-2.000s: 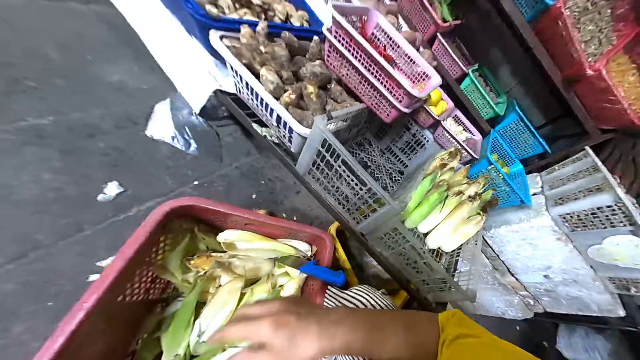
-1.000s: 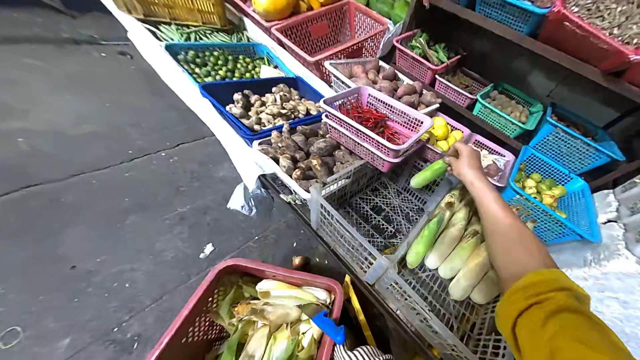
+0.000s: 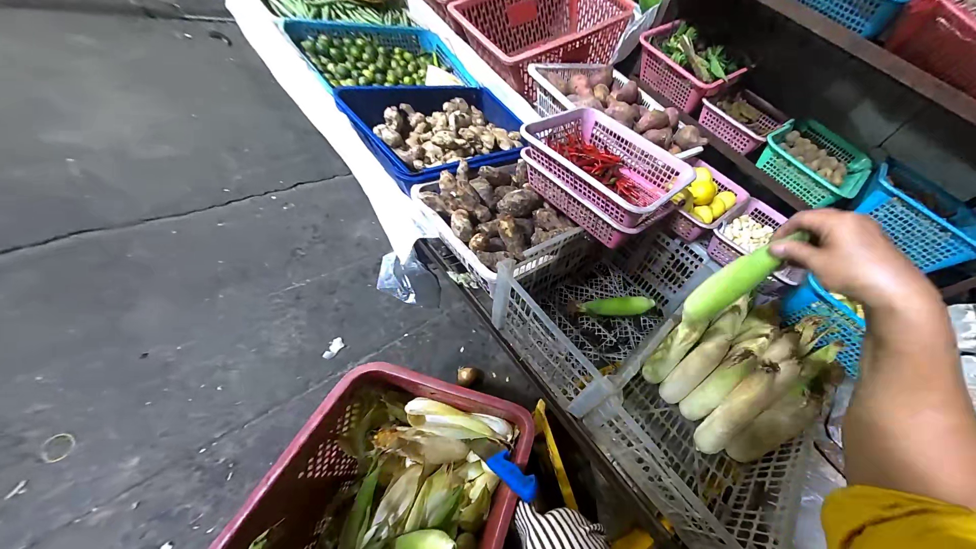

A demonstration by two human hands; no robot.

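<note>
My right hand (image 3: 846, 248), with a yellow sleeve above the wrist, grips a green ear of corn in its husk (image 3: 732, 282) by one end. That ear hangs over a pile of pale husked-wrapped corn ears (image 3: 732, 404) in a grey plastic crate (image 3: 633, 457). Another green ear (image 3: 618, 306) lies alone in the grey crate behind. At the bottom edge, a striped glove or cloth (image 3: 560, 528) shows beside a blue handle (image 3: 512, 476); whether my left hand is in it is unclear. Corn husks (image 3: 427, 473) fill part of a dark red plastic basket (image 3: 366, 374).
Beyond the crates stand baskets of brown taro-like roots (image 3: 507, 210), ginger (image 3: 446, 133), limes (image 3: 366, 59), red chillies (image 3: 595, 164), yellow lemons (image 3: 705, 194) and peeled garlic (image 3: 747, 231). A blue basket (image 3: 820, 324) is close behind my right hand. Grey floor lies at the left.
My right hand has moved from the red basket to above the grey crate, where it now holds a green ear over the pile. A green ear now lies in the crate behind.
</note>
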